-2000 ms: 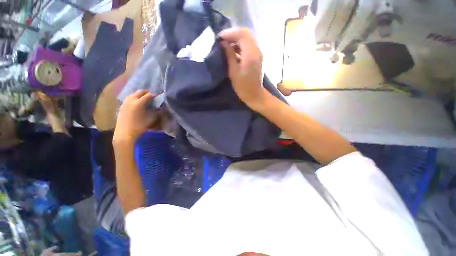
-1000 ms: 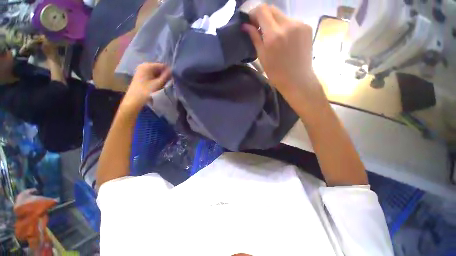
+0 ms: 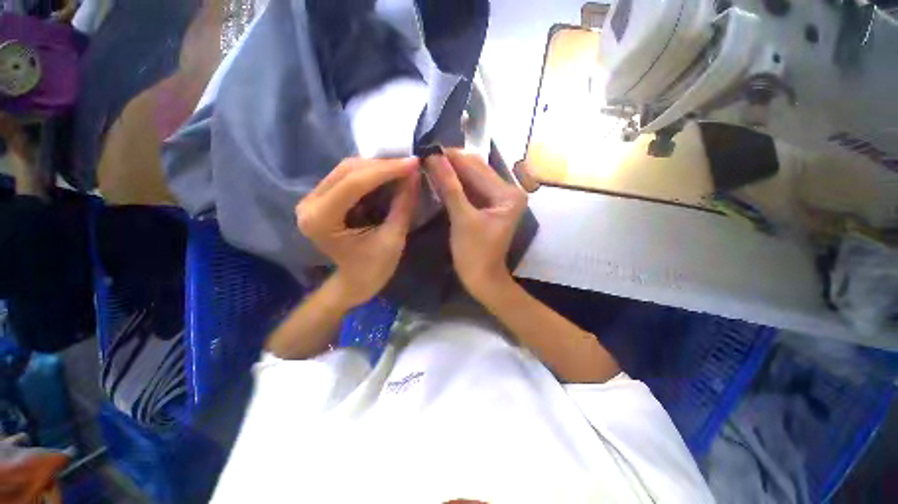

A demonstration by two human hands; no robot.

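A grey-blue garment [image 3: 261, 148] lies bunched at the table's front edge, left of the sewing machine, and hangs over that edge. Pale lining [image 3: 389, 113] shows inside its folds, beside a dark navy band [image 3: 455, 39]. My left hand [image 3: 359, 221] and my right hand [image 3: 482, 217] meet at the garment's near edge. The fingertips of both pinch a small dark part of the cloth between them. The rest of the dark part is hidden by the fingers.
The sewing machine head [image 3: 689, 59] stands at right over a lit tan bed plate [image 3: 581, 128]. A black pad [image 3: 738, 156] and a thin tool [image 3: 743, 212] lie right of the needle. A clear bag [image 3: 866, 281] is far right. Blue baskets [image 3: 734, 379] stand below. A purple device [image 3: 37, 64] is at left.
My left hand has moved right and my right hand down, so they now meet. The garment has been turned and spread leftward, showing more grey-blue cloth. The view has shifted.
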